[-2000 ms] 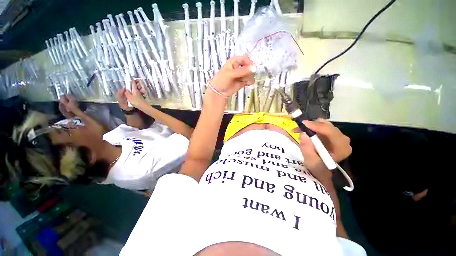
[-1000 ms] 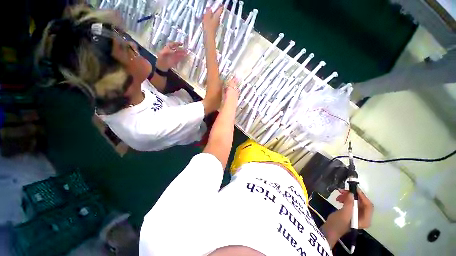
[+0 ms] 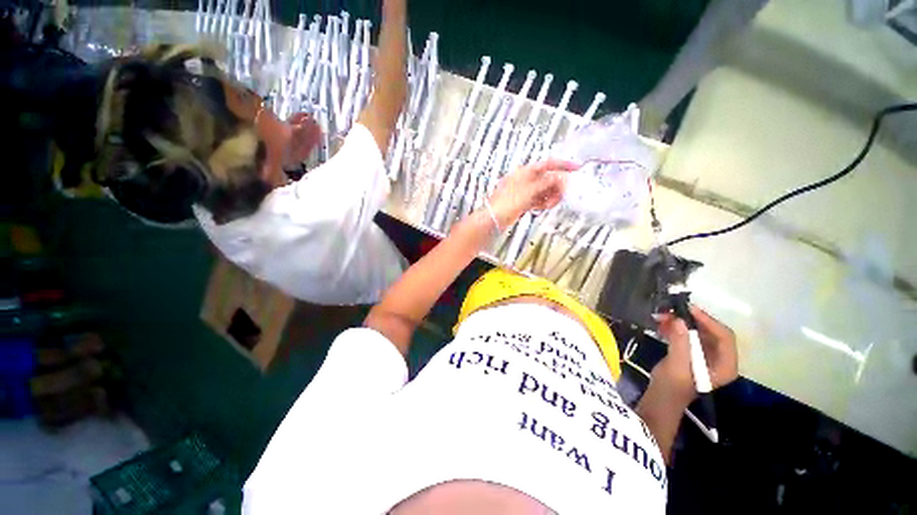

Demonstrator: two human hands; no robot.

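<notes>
My right hand (image 3: 712,347) is closed around the white and black soldering iron (image 3: 696,352), its thin tip pointing up the bench near the dark block (image 3: 635,287). My left hand (image 3: 530,191) is over the rows of white handle units (image 3: 481,141), its fingertips at the left edge of the clear plastic bag (image 3: 608,181). Whether the fingertips pinch anything is too small and blurred to tell. A thin red wire (image 3: 615,162) lies across the bag, one end near my left fingertips, the other running down toward the iron's tip.
A black cord (image 3: 794,206) curves over the cream work surface (image 3: 804,292) at right. A person in a white shirt (image 3: 302,226) sits close at my left, one arm reaching across the bench. A cardboard box (image 3: 246,314) and a green crate (image 3: 156,473) stand on the floor at left.
My left hand has moved from the units beside the neighbour rightward to the bag. My right hand still holds the iron, its tip now lower in view. The neighbour's arm reaches farther over the bench.
</notes>
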